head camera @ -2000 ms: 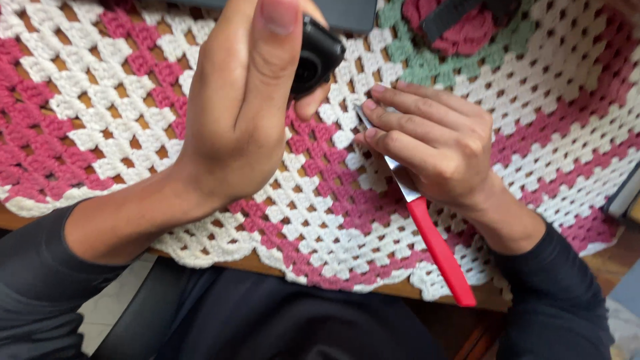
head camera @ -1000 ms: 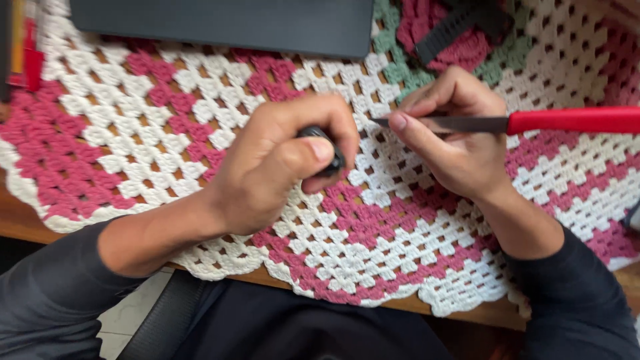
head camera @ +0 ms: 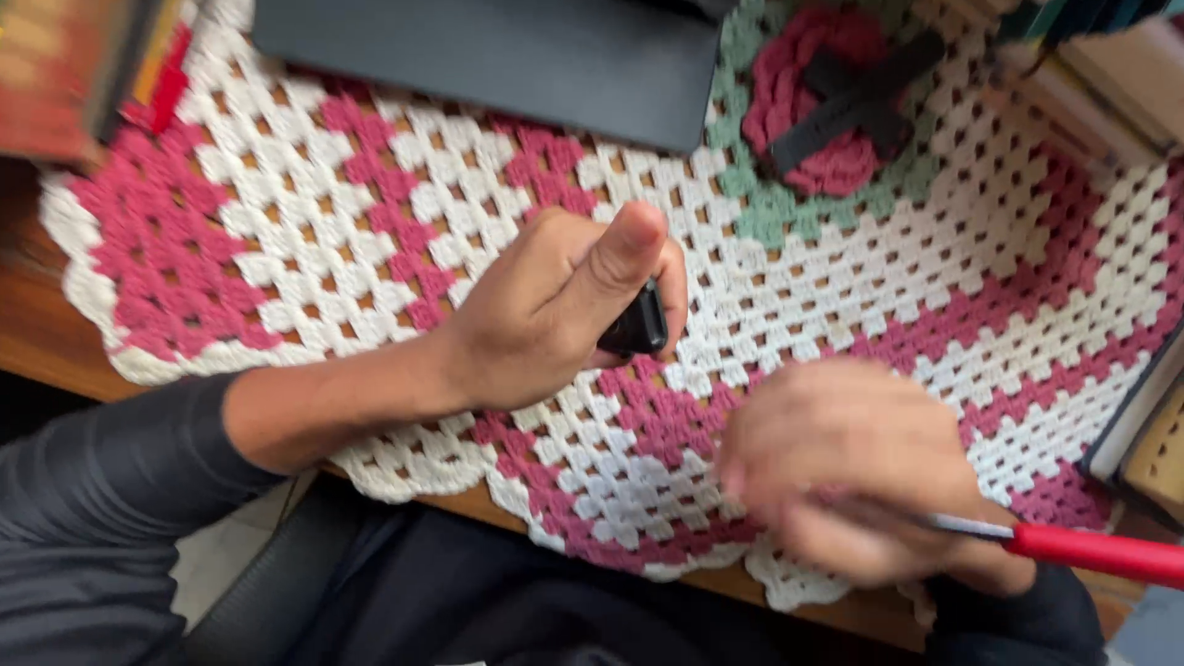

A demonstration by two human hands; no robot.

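My left hand [head camera: 555, 305] is wrapped around a small black device [head camera: 636, 319], possibly a watch body, whose dark end shows below the thumb. To its lower right, my right hand [head camera: 846, 462], blurred, grips a knife by its blade [head camera: 967, 527]. The knife's red handle [head camera: 1096, 552] points out to the right, and its tip is hidden in the fingers. Beyond both hands, two black strap pieces [head camera: 856, 102] lie crossed on the pink crocheted flower [head camera: 805, 69] of the cloth. The hands are apart.
A pink and white crocheted cloth [head camera: 314, 222] covers the wooden table [head camera: 46, 324]. A dark flat panel [head camera: 499, 65] lies at the back. Books stand at the right [head camera: 1110, 92], and more book-like items [head camera: 79, 74] are at the far left, beside a red object [head camera: 171, 79].
My right hand has moved nearer my body, still with the knife. My left hand has turned so its thumb points up, with the black device still in it.
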